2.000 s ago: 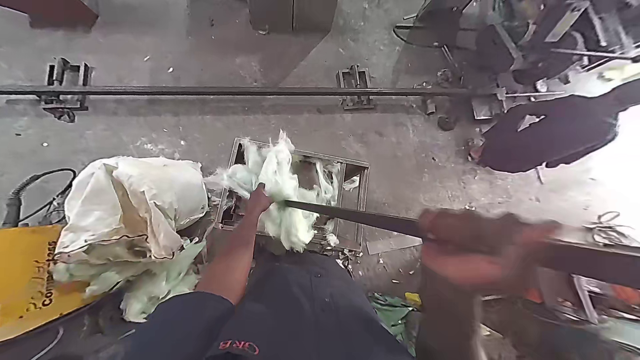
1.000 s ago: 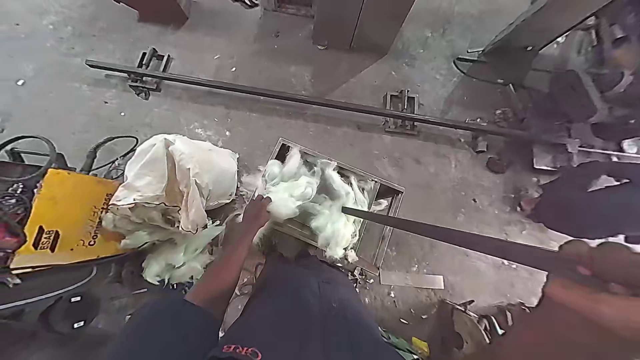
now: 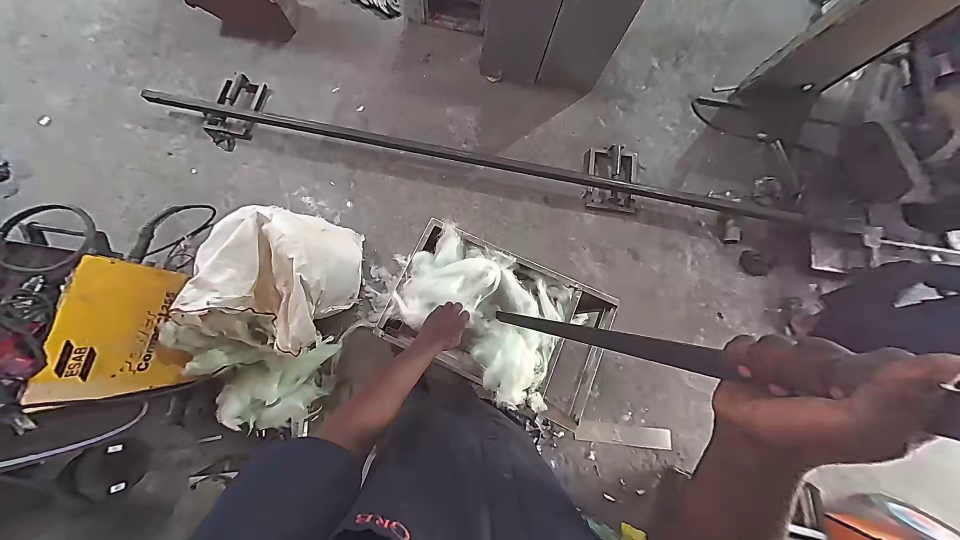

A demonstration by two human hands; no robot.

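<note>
A tuft of pale green-white fibre wool lies in a rectangular metal frame on the floor. My left hand has its fingers curled into the wool's near left edge; the fingertips are partly hidden. My right hand, at the right, is closed around a long dark flat bar. This bar slants over the frame's right part, its narrow tip at the middle of the wool. Left of the frame, a white sack lies with more fibre wool spilling from its near side.
Beyond the frame, a long metal bar rests across two small metal stands. A yellow ESAB machine and cables are at the left. Dark metal cabinets stand at the top. At the right are metal scraps and a person's dark-clothed part.
The wool stood in a peak two seconds ago and now lies lower and more spread within the frame. The bar's tip was beside my left hand and is now farther right of it. The view has turned.
</note>
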